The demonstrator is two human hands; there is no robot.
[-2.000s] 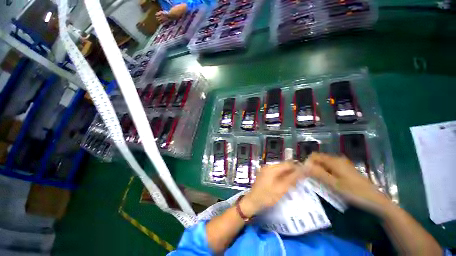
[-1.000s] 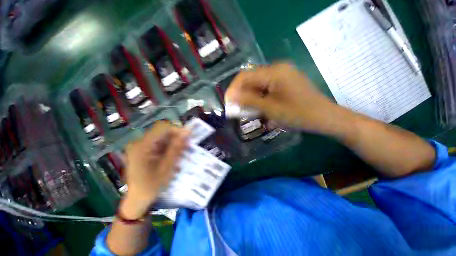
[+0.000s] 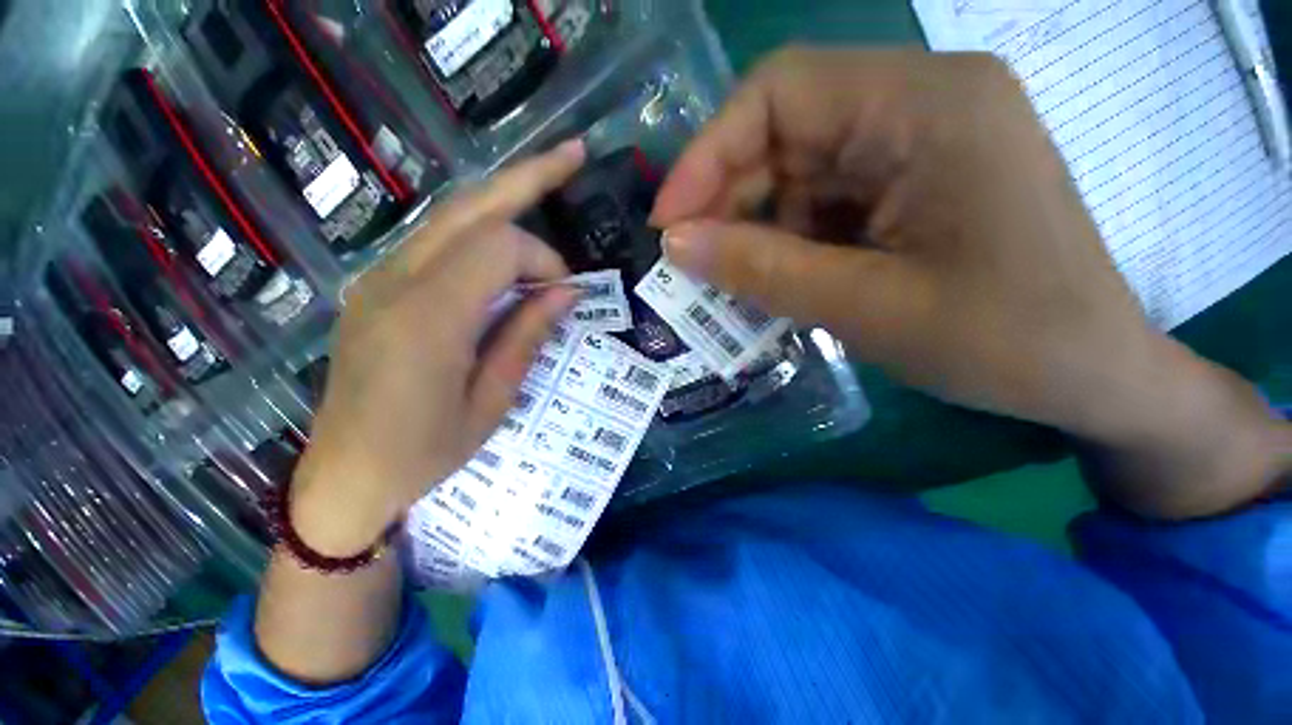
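My left hand (image 3: 439,340), with a dark red bracelet at the wrist, holds the label strip (image 3: 553,453), folded into a pad with rows of black print, between thumb and fingers. My right hand (image 3: 879,227) pinches a printed label (image 3: 709,319) between thumb and forefinger. That label hangs over a dark open-backed phone (image 3: 609,213) in the blister tray's (image 3: 666,78) near corner pocket. My hands and the labels hide part of that phone. Other phones (image 3: 319,156) in the far row each bear a small white label at the lower end.
A lined record sheet (image 3: 1176,156) lies at the upper right with a pen (image 3: 1254,71) on it. A clear tray stack (image 3: 71,531) stands at the left edge. The green bench (image 3: 836,21) shows between tray and sheet.
The view has moved closer over the tray. My right hand's label is now over the near corner phone, close to the strip. My left hand still holds the folded strip.
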